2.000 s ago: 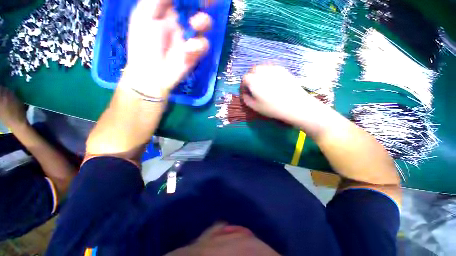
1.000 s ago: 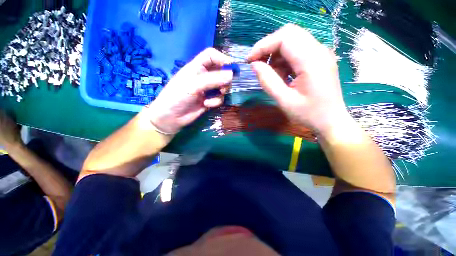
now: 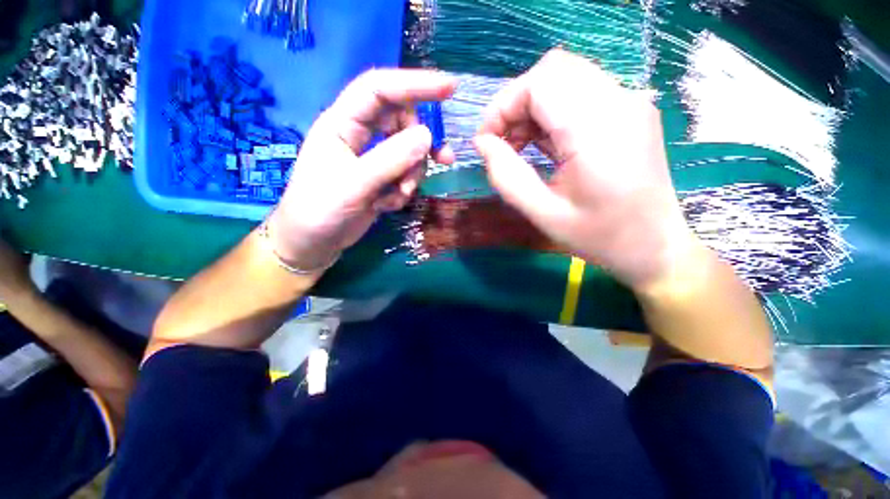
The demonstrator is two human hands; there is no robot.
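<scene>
My left hand holds a blue connector housing between thumb and fingers, right of the blue parts tray. My right hand is just right of it, thumb and fingertips pinched together over the pale violet wires. Whether a wire is between the right fingertips is too blurred to tell. The hands do not touch. Loose blue housings heap in the tray, and harnesses with several wires lie at its far end.
Brown wires lie nearest the table edge, green wires beyond. White wires and white-and-dark wires lie right. White and black small parts heap left of the tray. Another person's arm is at the left edge.
My left hand came from over the tray to beside my right hand, with a blue housing now visible in it. My right hand rose from the wire bundles; the hands are now slightly further apart.
</scene>
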